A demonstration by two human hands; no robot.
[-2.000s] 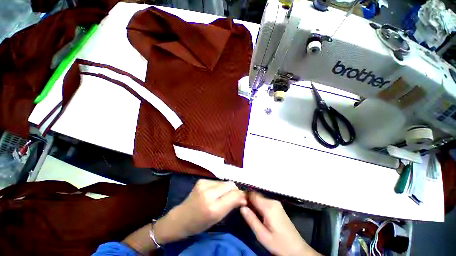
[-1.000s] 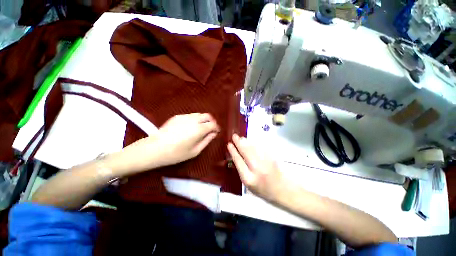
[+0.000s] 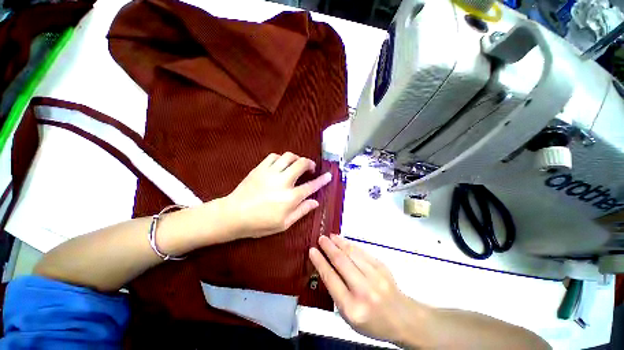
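Note:
The rust-brown ribbed panel [image 3: 205,130] lies flat on the white table, with a folded brown flap at its top. A red-brown zipper [image 3: 329,213] lies along its right edge, its upper end near the lit needle area [image 3: 356,163]. A small metal pull shows near the zipper's lower end. My left hand [image 3: 277,195] lies on the panel, fingertips at the zipper's upper part. My right hand [image 3: 359,290] rests with its fingertips on the zipper's lower part. Both hands press from above with fingers somewhat apart. White-backed edging [image 3: 253,307] shows at the panel's bottom.
The machine head [image 3: 438,89] stands at the right. Black scissors [image 3: 482,222] lie under its arm. A long brown strip with a white middle [image 3: 116,140] curves at left. A green strip [image 3: 34,85] lies at the left table edge. Green-handled snips [image 3: 569,299] lie at right.
Both hands have come up from the table's front edge onto the panel and zipper. The zipper now lies along the panel's right edge up to the needle area. The view has moved closer.

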